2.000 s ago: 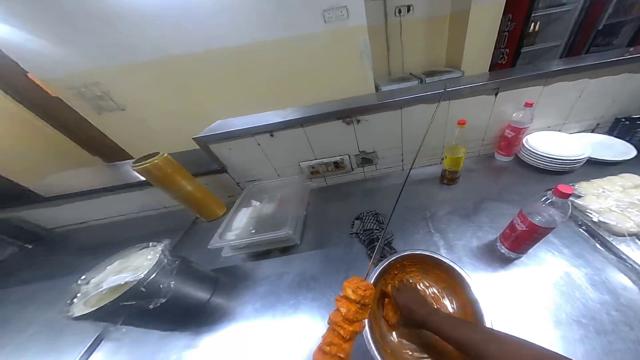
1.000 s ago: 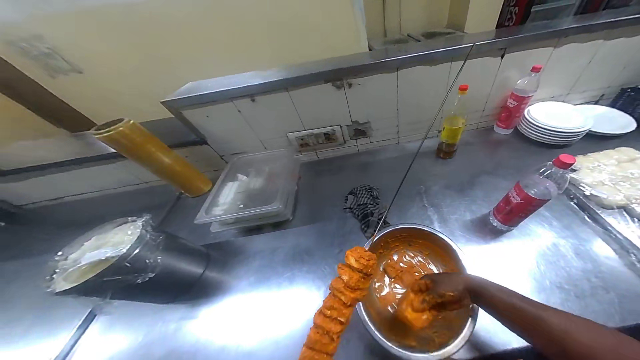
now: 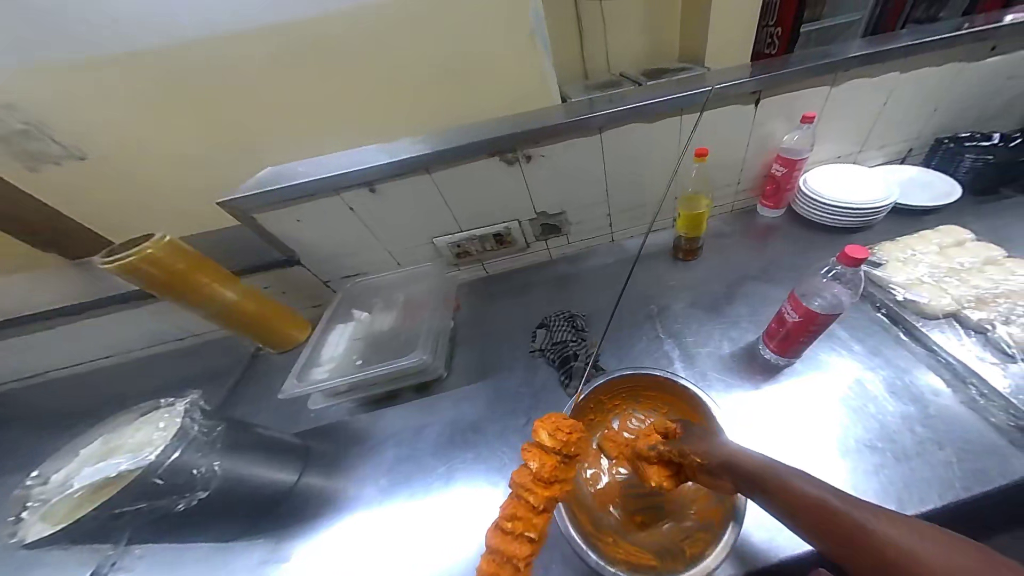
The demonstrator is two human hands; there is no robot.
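Note:
My right hand (image 3: 692, 456) is inside a steel mixing bowl (image 3: 732, 540), its fingers closed around orange marinated pieces (image 3: 652, 456). Orange marinade coats the bowl's inner wall. A long metal skewer (image 3: 640, 248) slants over the bowl's left rim, its bare end reaching up toward the ledge. Orange-coated pieces (image 3: 532, 492) are threaded close together along its lower part, left of the bowl. My left hand is not identifiable in view, and the skewer's lower end is cut off by the frame. A checkered cloth (image 3: 562, 344) lies behind the bowl.
Left stand a black container with plastic film (image 3: 248, 464), lidded plastic boxes (image 3: 376, 328) and a cling film roll (image 3: 208, 292). Behind are an oil bottle (image 3: 692, 210), red-labelled bottles (image 3: 808, 308) and white plates (image 3: 844, 192). A film-covered tray of dough balls (image 3: 952, 272) lies right.
My right hand has stayed in the bowl, shifting from its left side toward its right, and now grips orange pieces. The skewer still leans past the bowl's left side.

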